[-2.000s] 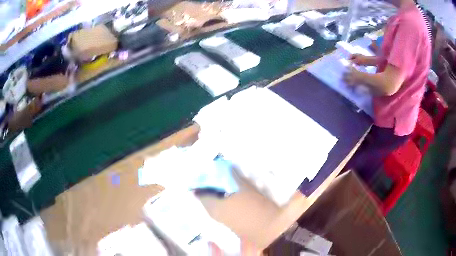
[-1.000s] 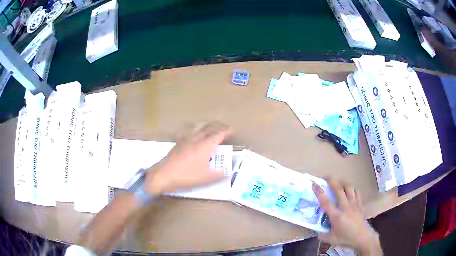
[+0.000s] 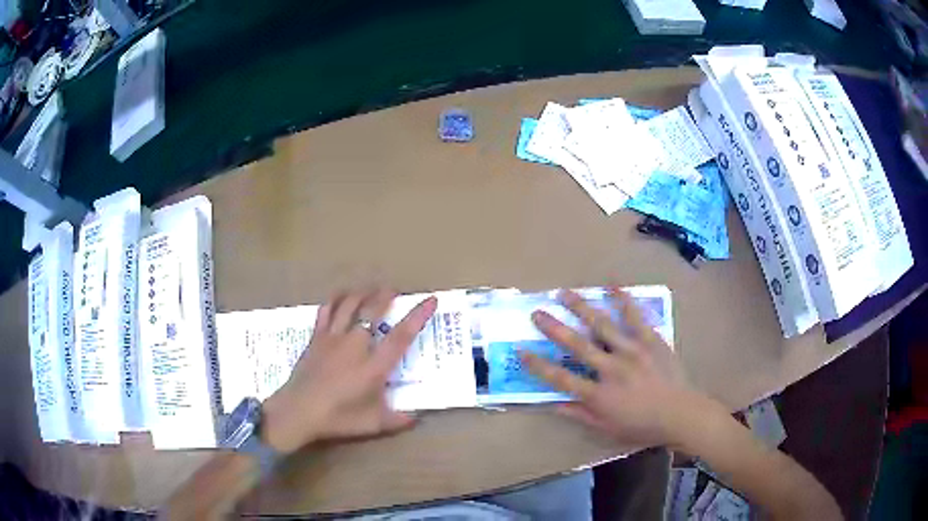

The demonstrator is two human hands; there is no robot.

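A white printed carton (image 3: pixel 448 351) lies flat across the near part of the table. A shallow white tray (image 3: pixel 663 305) with light-blue packets (image 3: pixel 514 368) lies in line with it, against its right end. My left hand (image 3: pixel 351 366) spans the carton, fingers near its far edge and thumb near its near edge. My right hand (image 3: pixel 616 371) lies palm down over the tray, fingers spread, covering part of its contents. Whether the tray's end is inside the carton cannot be told.
Upright-printed cartons stand in overlapping rows at left (image 3: pixel 173 326) and right (image 3: pixel 814 193). Blue packets (image 3: pixel 672 204), white leaflets (image 3: pixel 600 148) and a black cable (image 3: pixel 667 236) lie at back right. A small blue-purple square (image 3: pixel 456 125) lies behind; boxes (image 3: pixel 139 92) sit on the green belt (image 3: pixel 336 61).
The view has turned from the belt and neighbouring worker to the table. Since one second ago, the tray has straightened into line with the carton, and my right hand has moved left over it.
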